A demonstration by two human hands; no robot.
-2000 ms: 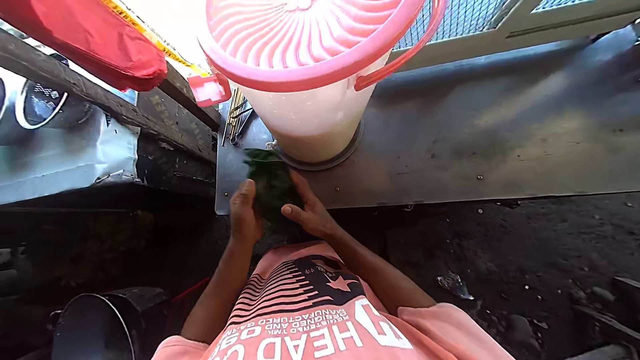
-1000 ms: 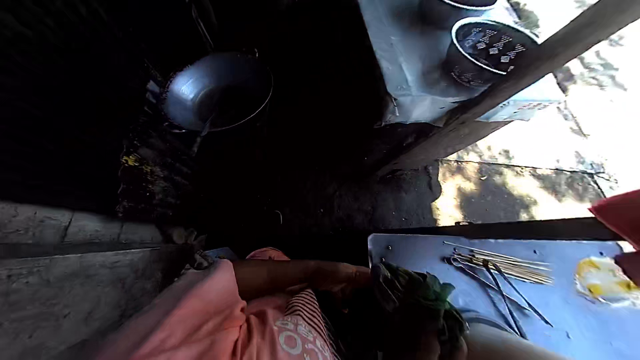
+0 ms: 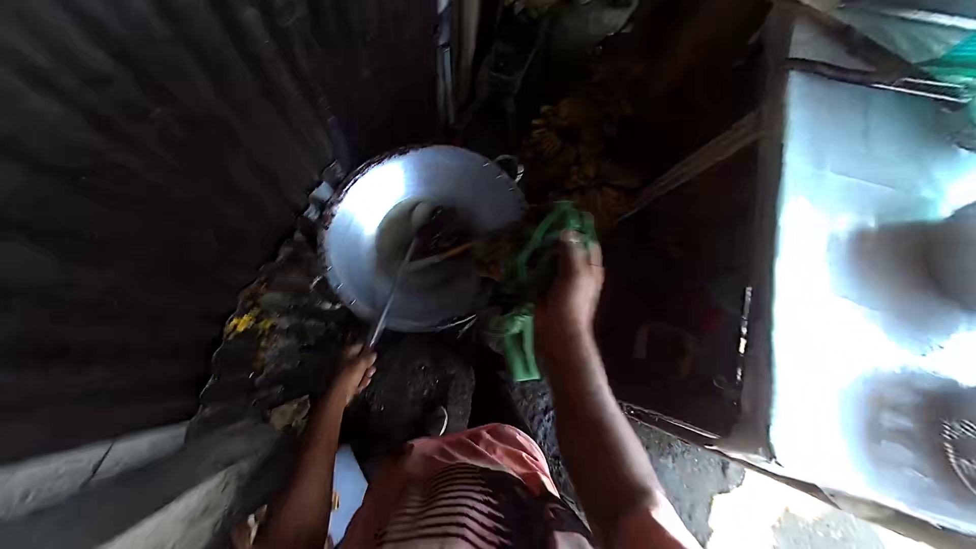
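A wide metal wok point(image 3: 450, 301) stands in front of me, with dark liquid and some pale and orange-brown pieces in its middle, too blurred to name. My left hand point(image 3: 357, 372), below the wok's near left edge, is closed on the handle of a long metal utensil point(image 3: 393, 297) whose far end reaches into the wok. At the wok's right side, my right hand point(image 3: 573, 286) holds a green cloth point(image 3: 522, 347); the cloth hangs by the rim, and part of it is hidden by the hand.
Bunches of yellowish bananas point(image 3: 560, 133) lie in shadow beyond the wok. A bright metal-topped table point(image 3: 808, 305) stands at the right. Low concrete blocks point(image 3: 145, 457) edge the lower left, beside dark, uneven ground with yellow bits point(image 3: 242, 323).
The view has swung from the table with sticks and tongs to the wok. My left hand now holds the long utensil, which lay in the wok before. The green cloth has moved to the wok's side.
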